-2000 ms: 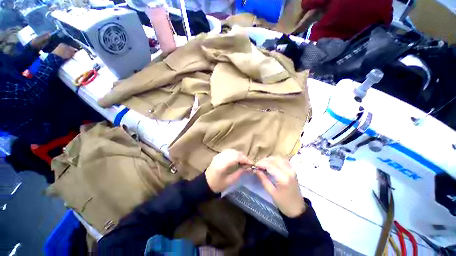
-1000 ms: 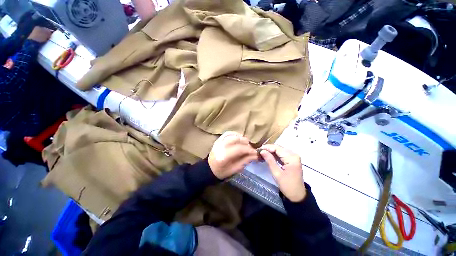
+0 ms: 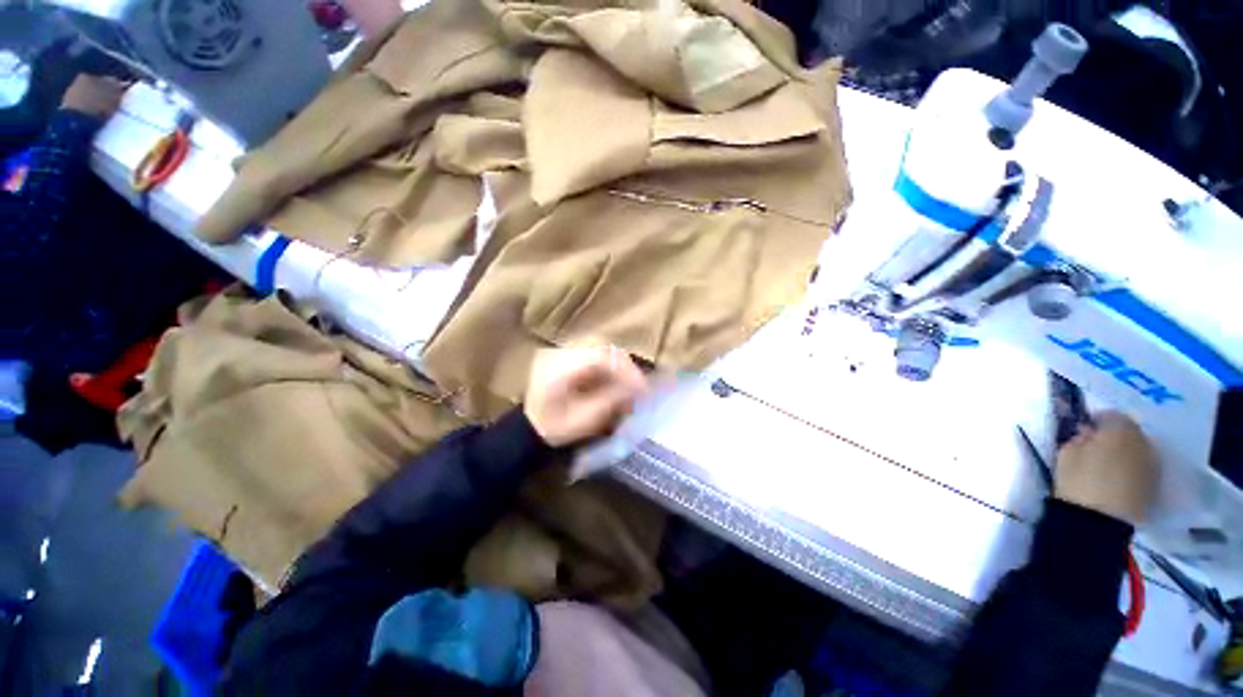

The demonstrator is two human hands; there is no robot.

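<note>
The tan jacket (image 3: 641, 259) lies bunched on the white table, with a short metal zipper (image 3: 723, 206) across one panel. My left hand (image 3: 584, 395) is blurred, fingers curled at the jacket's lower front edge. A pale, see-through streak shows beside it; I cannot tell what it is. My right hand (image 3: 1107, 466) is away from the jacket, blurred, over the place of the shears at the right. Its grip is unclear. Only part of the shears' red handle (image 3: 1134, 594) shows beside my right sleeve.
The white JACK sewing machine (image 3: 954, 177) stands at the right. A printed ruler (image 3: 804, 545) runs along the table's front edge. More tan cloth (image 3: 273, 422) hangs at the left over a blue bin (image 3: 205, 613). Another person's hand (image 3: 96, 95) is at the far left.
My hands were together at the jacket's edge. My right hand has moved far right to the shears, while my left hand stays near the edge. The tan strip over the shears no longer shows.
</note>
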